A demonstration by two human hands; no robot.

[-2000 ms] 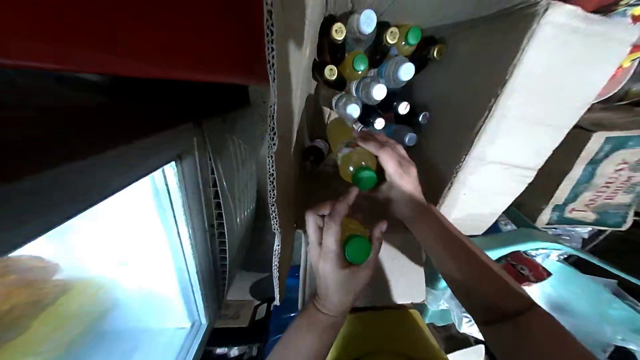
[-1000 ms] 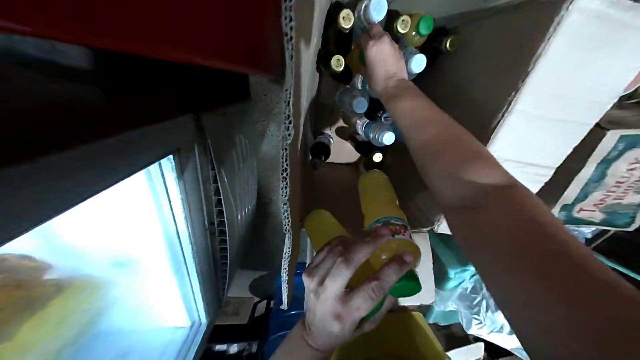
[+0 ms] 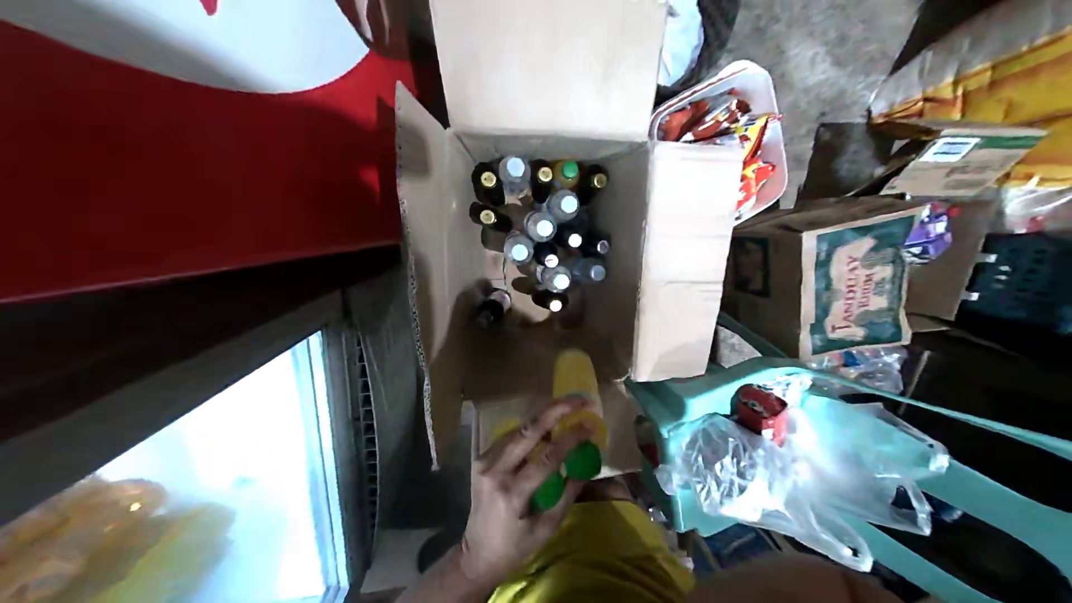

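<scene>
My left hand (image 3: 523, 481) is wrapped around two bottles of yellow drink with green caps, one bottle (image 3: 576, 381) pointing away from me over the near flap of a cardboard box (image 3: 687, 260). The second bottle's green cap (image 3: 548, 492) shows between my fingers. Inside the box stand several bottles: dark ones with gold caps (image 3: 488, 216), clear ones with pale caps (image 3: 540, 225) and one with a green cap (image 3: 567, 172). A dark bottle (image 3: 494, 306) leans apart from them at the box's left side. My right hand is not visible; a blurred piece of skin shows at the bottom edge.
A glass-fronted lit cooler (image 3: 327, 469) is at the lower left, below a red panel (image 3: 209, 184). On the right are a teal plastic chair (image 3: 695, 394) with clear plastic bags (image 3: 754, 477), a printed cardboard carton (image 3: 858, 285) and a white tray (image 3: 775, 184) of snack packets.
My right hand, earlier among the bottles in the box, has left the view. My left hand still holds the yellow bottles. The view has shifted, showing more of the box and floor.
</scene>
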